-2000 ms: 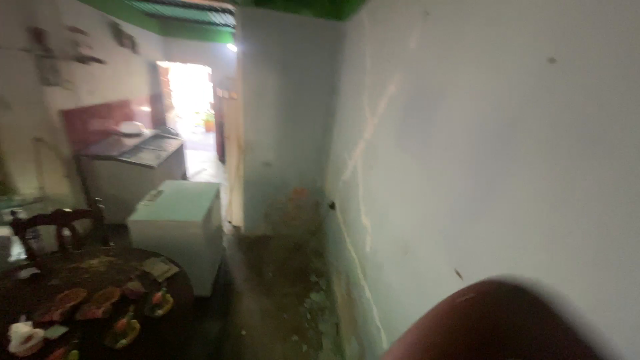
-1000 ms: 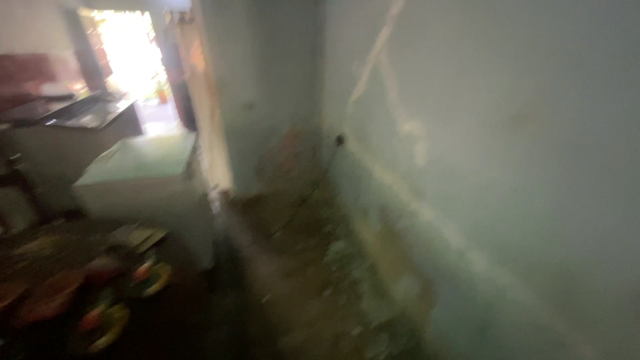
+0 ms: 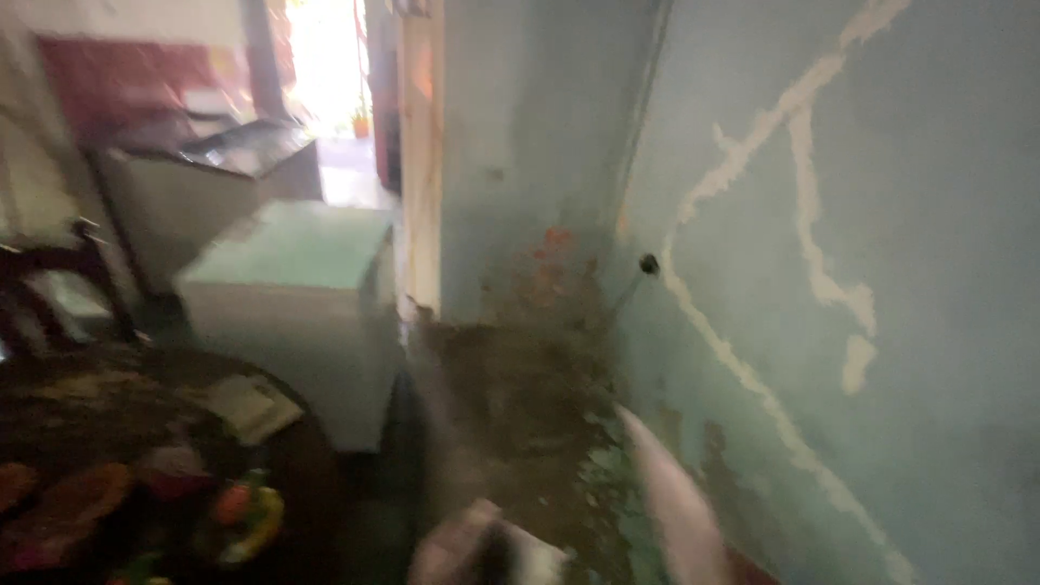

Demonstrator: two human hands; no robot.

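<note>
At the bottom centre of the head view is my left hand (image 3: 455, 543), strongly blurred. A dark shape and a pale patch (image 3: 540, 559) lie right beside it; whether the hand holds them is unclear. My right hand (image 3: 678, 504) shows as a long, narrow, blurred shape pointing up and left, low in front of the wall, with a bit of red at the bottom edge. Its fingers cannot be told apart. The pale blue-green wall (image 3: 934, 244) on the right carries light, jagged streaks (image 3: 764, 390) and a small dark round fitting (image 3: 648, 264).
A white chest-like unit with a green top (image 3: 301, 252) stands left of centre, before a counter (image 3: 195, 195) and a bright doorway (image 3: 329, 73). At lower left, a dark round table (image 3: 313, 471) bears colourful items, near a wooden chair (image 3: 61, 268). Stained floor and peeling wall paint lie ahead.
The view has turned down and closer to the corner. Both hands show low in the frame now; one second ago no hand was visible.
</note>
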